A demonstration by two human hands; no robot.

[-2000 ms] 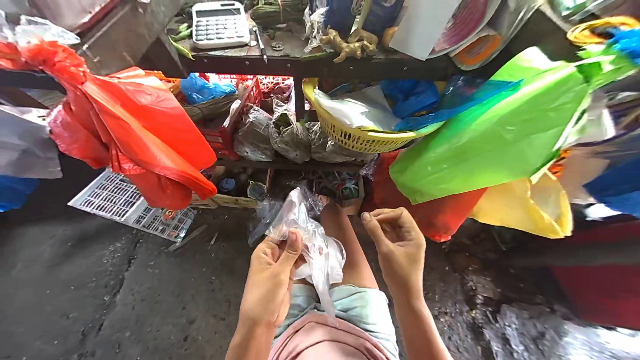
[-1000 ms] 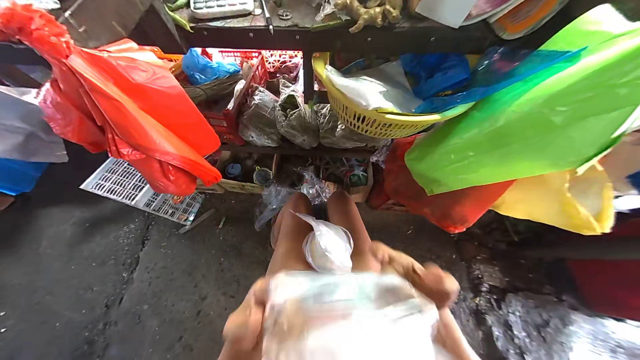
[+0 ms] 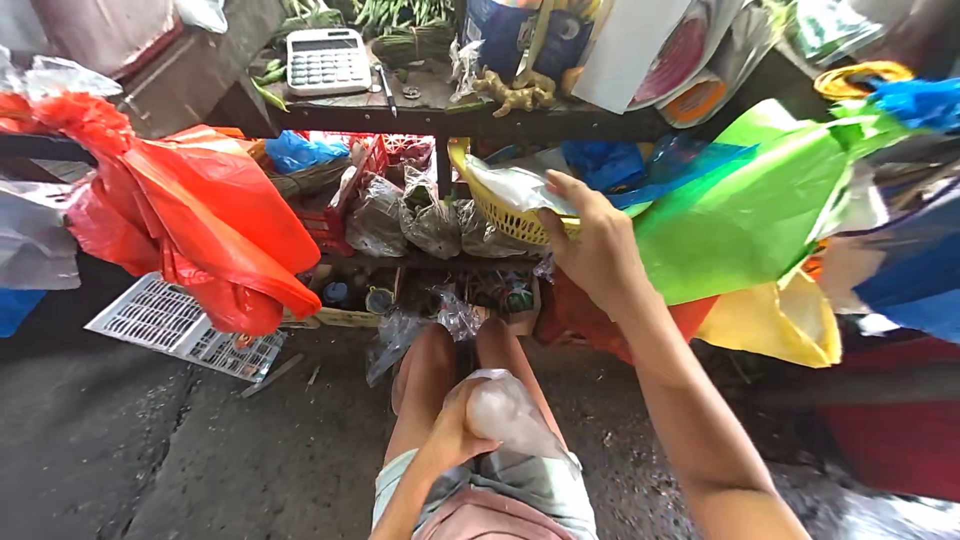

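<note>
My left hand (image 3: 454, 435) grips a clear plastic bag with whitish contents (image 3: 499, 412) over my lap. Its fingers curl around the bag's rounded part, and loose plastic trails to the right. Farther up, my right hand (image 3: 589, 244) reaches over the front rim of a yellow plastic basket (image 3: 510, 214). Thumb and fingers are at the edge of the white plastic bags (image 3: 521, 187) lying in it; whether they pinch one is unclear. Blue plastic bags (image 3: 604, 165) lie behind, in the same basket.
Red plastic bags (image 3: 202, 217) hang at left, green (image 3: 742, 210) and yellow ones (image 3: 780, 319) at right. A calculator (image 3: 328, 61), a pen (image 3: 387, 88) and ginger root (image 3: 516, 91) lie on the table above. Wrapped bundles (image 3: 427, 217) stand on the shelf below. Newspaper (image 3: 187, 326) lies on the floor.
My right hand has moved from above my lap up to the yellow basket. The blurred plastic between my hands one second ago no longer shows there; my left hand now holds the whitish bag.
</note>
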